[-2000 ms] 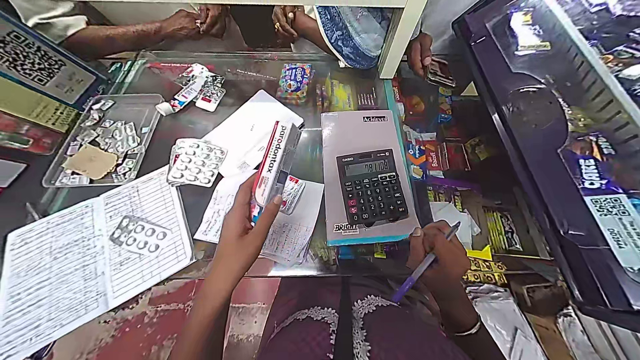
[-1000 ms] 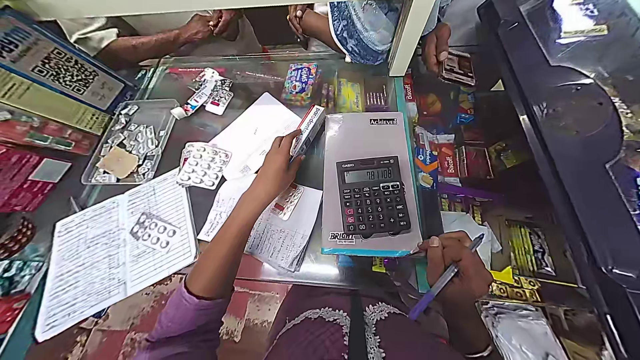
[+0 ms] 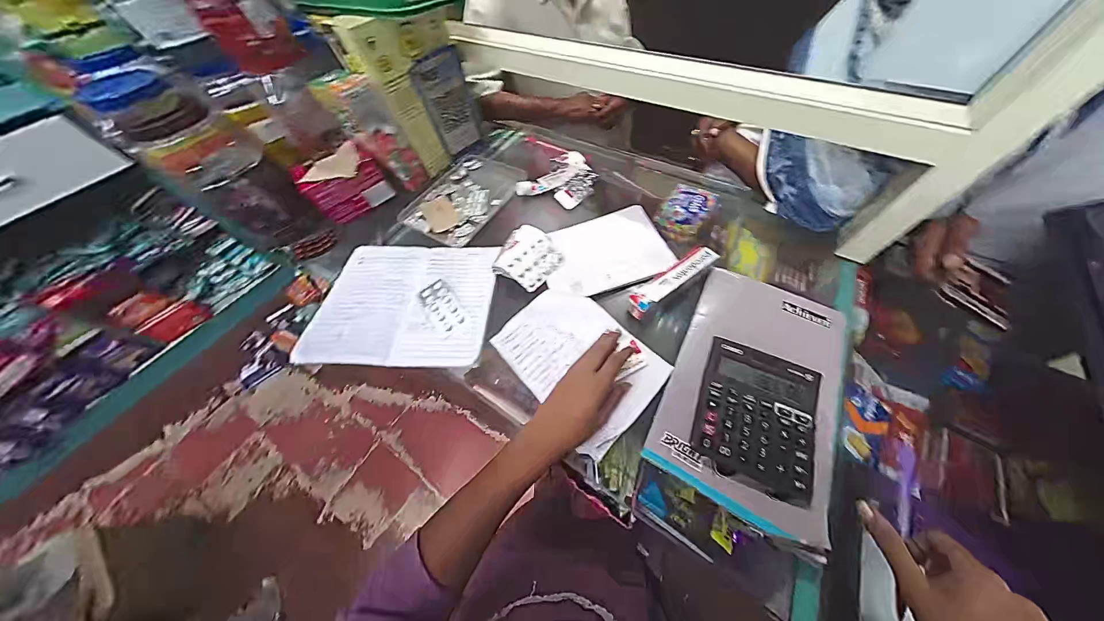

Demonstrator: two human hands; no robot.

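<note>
My left hand (image 3: 582, 397) rests on a handwritten paper sheet (image 3: 539, 341), its fingertips at a small blister strip (image 3: 634, 358). My right hand (image 3: 944, 565), low at the right, holds a purple pen (image 3: 906, 483) upright. Between my hands a black calculator (image 3: 759, 423) lies on a grey notebook (image 3: 690, 345). A narrow medicine carton (image 3: 673, 280) lies beside the notebook's upper left edge. An open ruled notebook (image 3: 362, 302) with writing bears a silver blister pack (image 3: 442, 306). Another blister pack (image 3: 529, 257) sits between it and a white sheet (image 3: 612, 250).
A clear plastic tray (image 3: 414, 216) holds cut tablet strips. Ointment tubes (image 3: 548, 181) and a colourful packet (image 3: 687, 210) lie further back. A cream frame (image 3: 690, 82) crosses the counter; people's hands (image 3: 595, 108) are beyond it. Plastic jars (image 3: 129, 99) stand at the left.
My left hand has let go of the medicine carton and moved down onto the handwritten sheet. The carton now lies on the counter. The view has swung strongly to the left.
</note>
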